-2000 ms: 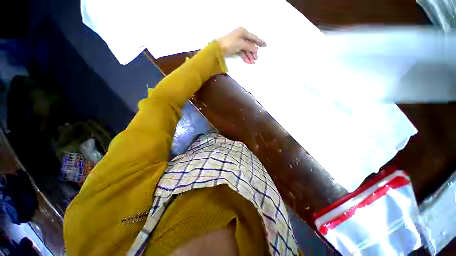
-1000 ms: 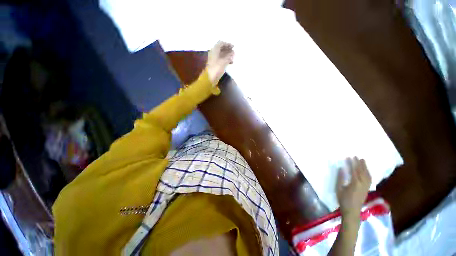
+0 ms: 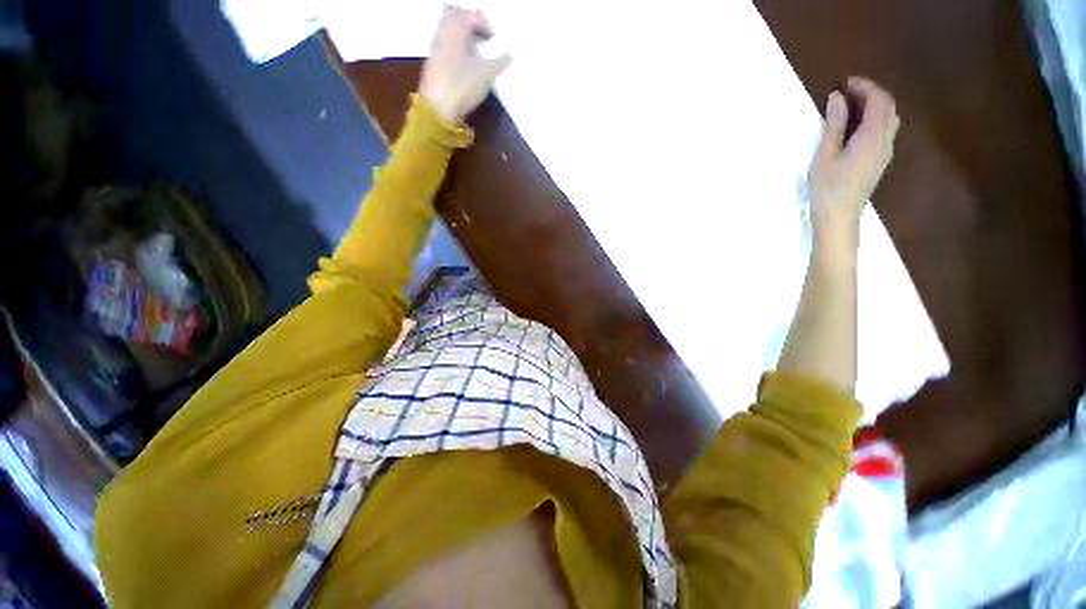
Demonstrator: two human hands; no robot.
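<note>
A large white garment [image 3: 667,155] lies flat in a long band over the brown table, too bright for folds to show. My left hand [image 3: 465,62] is at its near edge at the upper left, fingers bent and thumb apart; whether it grips cloth is unclear. My right hand [image 3: 855,143] is over the far edge at the right, thumb and curled fingers apart with a dark gap between them and no cloth visible there. Clear bags with a red band [image 3: 875,458] lie at the lower right, partly hidden by my right sleeve.
The glossy brown table [image 3: 965,226] shows beyond the garment and along its near side. Shiny plastic [image 3: 994,512] lies along the right edge. White cloth [image 3: 272,26] hangs past the table's left end. Cluttered items [image 3: 143,303] lie below at the left.
My right hand has moved up from the garment's lower right end to its far edge. My left hand has shifted up and left in view. The far-side plastic blur seen earlier is gone.
</note>
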